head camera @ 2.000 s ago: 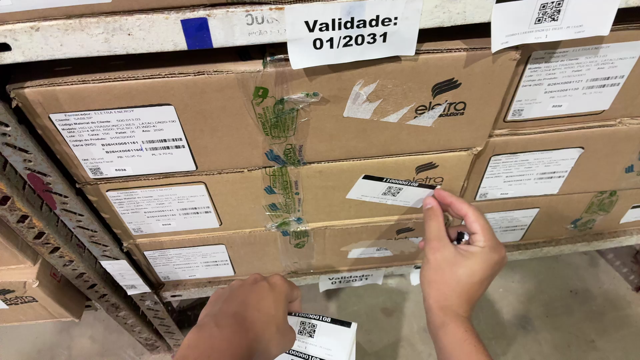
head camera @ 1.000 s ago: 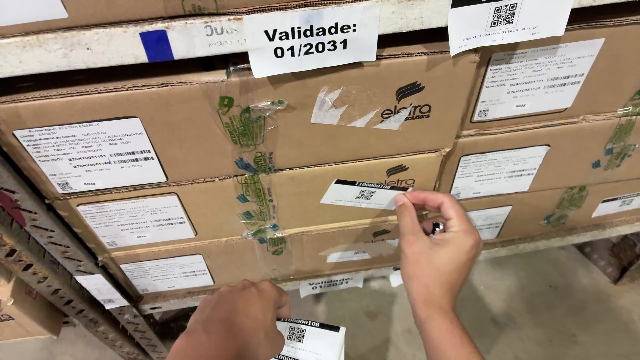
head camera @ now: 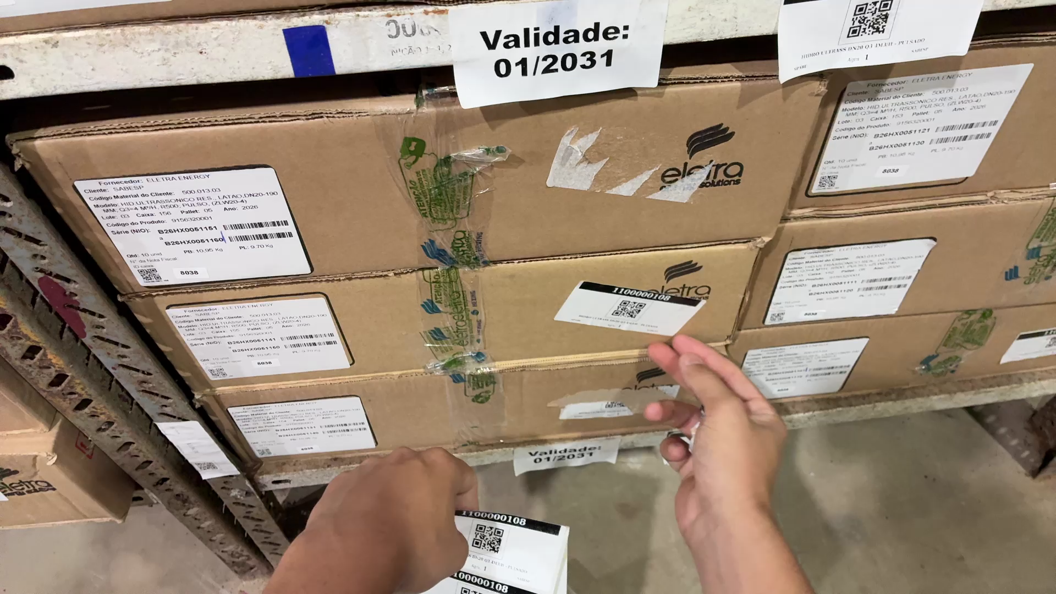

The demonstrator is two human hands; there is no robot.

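My left hand (head camera: 388,516) is closed on a stack of white printed labels (head camera: 520,549) with black bands and square codes. To the right, my right hand (head camera: 722,429) is raised just below a similar label (head camera: 631,308) on the front of the middle cardboard box (head camera: 528,305). Its fingers are curled and apart from that label; whether something small lies among them cannot be told. Torn white paper remnants (head camera: 577,161) cling to the upper cardboard box (head camera: 355,148). The lower cardboard box (head camera: 520,404) also bears a label, partly covered by a flap of brown material.
A perforated metal upright (head camera: 107,330) stands at the left, with another carton (head camera: 62,470) beyond it. Above runs a white shelf beam (head camera: 206,45) with a hanging paper sign (head camera: 559,49). More labelled boxes (head camera: 907,198) stand at the right. Concrete floor (head camera: 891,503) shows below.
My right hand has moved off the label on the middle box, which its fingertips touched before, and is now slightly lower. My left hand still holds the labels.
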